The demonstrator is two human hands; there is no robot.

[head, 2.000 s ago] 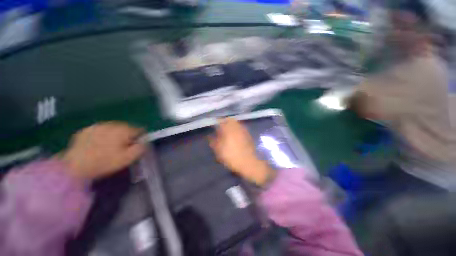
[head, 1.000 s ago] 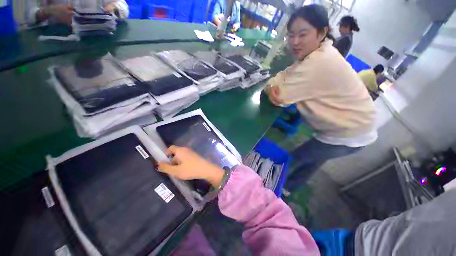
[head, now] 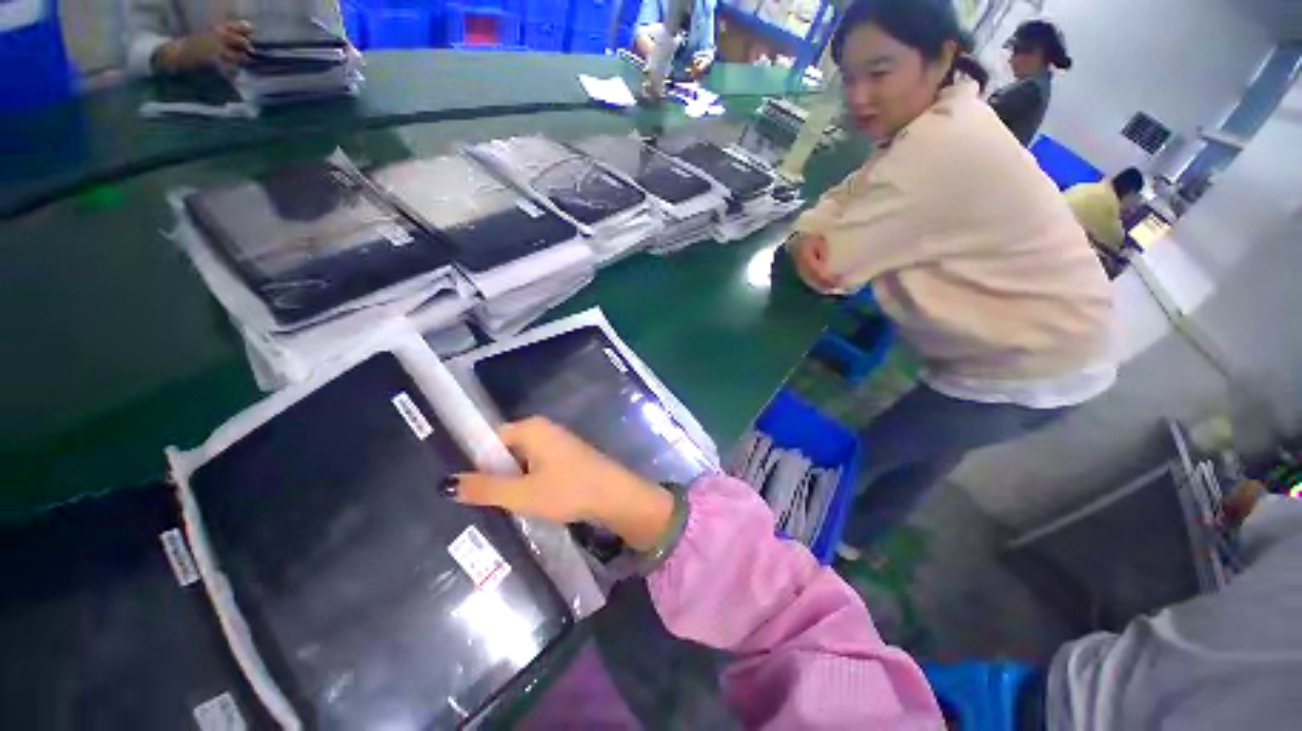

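Observation:
A dark, glossy tablet [head: 343, 528] lies in front of me on a whitish foam sleeve [head: 404, 343]. It has a small barcode label [head: 411, 416] near its top edge and a larger white sticker with red print [head: 478, 558]. My right hand [head: 564, 486] grips its right edge, thumb on the black face and fingers at the sleeve. A second sleeved tablet [head: 578, 379] lies partly behind my hand. Another dark tablet [head: 107, 621] shows at the lower left. My left hand is not in view.
Stacks of sleeved tablets [head: 307, 236] stand in a row across the green bench [head: 86, 357]. A person in a cream top [head: 985, 243] leans on the bench at the right. A blue bin [head: 821, 471] holding upright sleeved units stands by the bench end. Another person's hands [head: 214, 47] hold units at the far bench.
My left hand has left the picture. My right hand moved from over the right tablet to the middle tablet's edge. That tablet is now slightly tilted, and light reflects on its lower part.

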